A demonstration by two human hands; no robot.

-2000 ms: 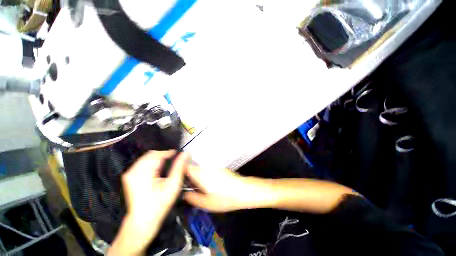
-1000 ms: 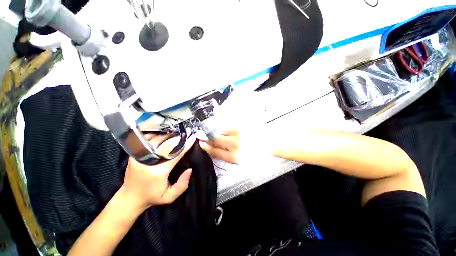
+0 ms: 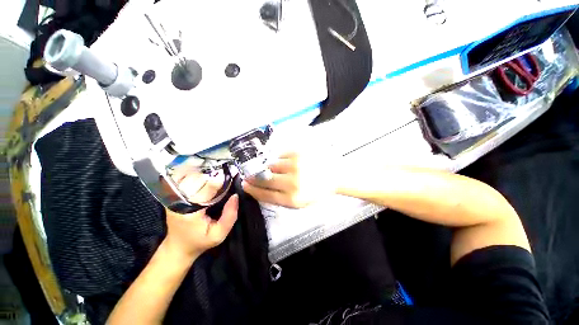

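The black fabric piece [image 3: 101, 216] lies ribbed at the left of the white sewing machine head [image 3: 222, 108] and hangs over the table's front edge. My left hand [image 3: 200, 222] lies on the fabric below the machine's curved guard, its thumb pressing the fabric; its fingers show partly through the guard. My right hand [image 3: 279, 181] holds the fabric edge with its fingertips, close to the needle area [image 3: 232, 171]. The presser foot and needle are mostly hidden by the guard and tension parts [image 3: 247, 149].
A tray [image 3: 489, 136] at the right of the table holds red-handled scissors [image 3: 517, 73] and plastic-wrapped items [image 3: 444, 117]. A black strap [image 3: 346, 57] drapes over the machine head. A grey post [image 3: 86, 57] stands at upper left. The table has a worn yellow-brown edge [image 3: 25, 190].
Both hands have moved from in front of the machine to the needle area, with the fabric brought under the guard. The view has shifted. Over the last second the hands have barely moved.
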